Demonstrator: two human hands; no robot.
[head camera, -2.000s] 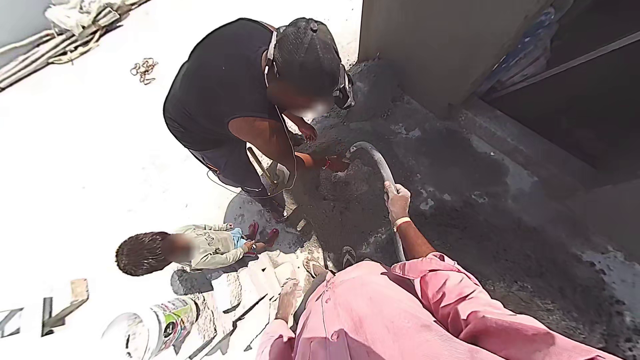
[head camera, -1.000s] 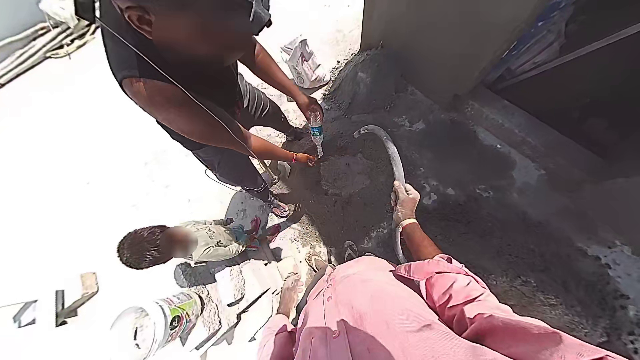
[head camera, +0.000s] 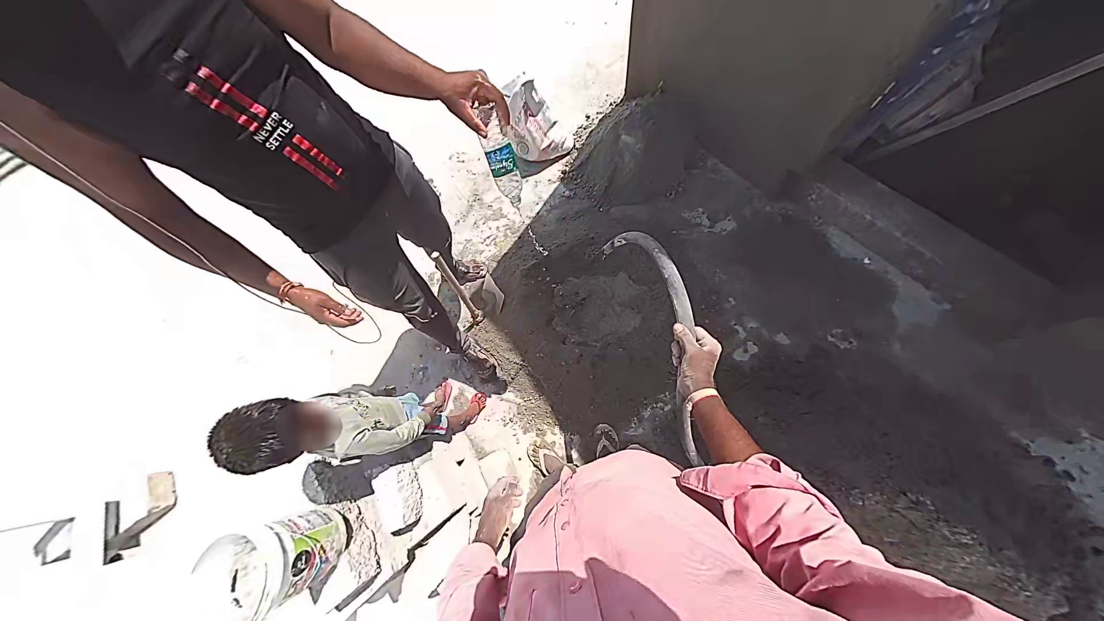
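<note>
My right hand (head camera: 697, 358) is closed around a grey flexible hose (head camera: 671, 280), whose free end curves over a damp cement-like heap (head camera: 604, 310) on the ground. At my left side hangs my left hand (head camera: 498, 511), below the pink sleeve, beside pale stone or tile pieces; whether it holds anything is not clear. Across the heap, a standing person in dark clothes (head camera: 371, 190) holds a clear plastic bottle (head camera: 502, 164) neck down, a thin stream leaving it. A hoe-like tool with a wooden handle (head camera: 457, 289) rests at that person's feet.
A small person (head camera: 371, 427) is close to the stacked pale pieces (head camera: 444, 474) on my left. A white bucket (head camera: 276, 561) stands at lower left. Behind the bottle lies a white bag (head camera: 539, 121). A grey wall (head camera: 733, 78) and a raised ledge (head camera: 906, 224) border the right side.
The person across has straightened up from bending over the heap, and the bottle has moved up and away from it. Their other hand has come away from the bottle. My right hand still grips the hose.
</note>
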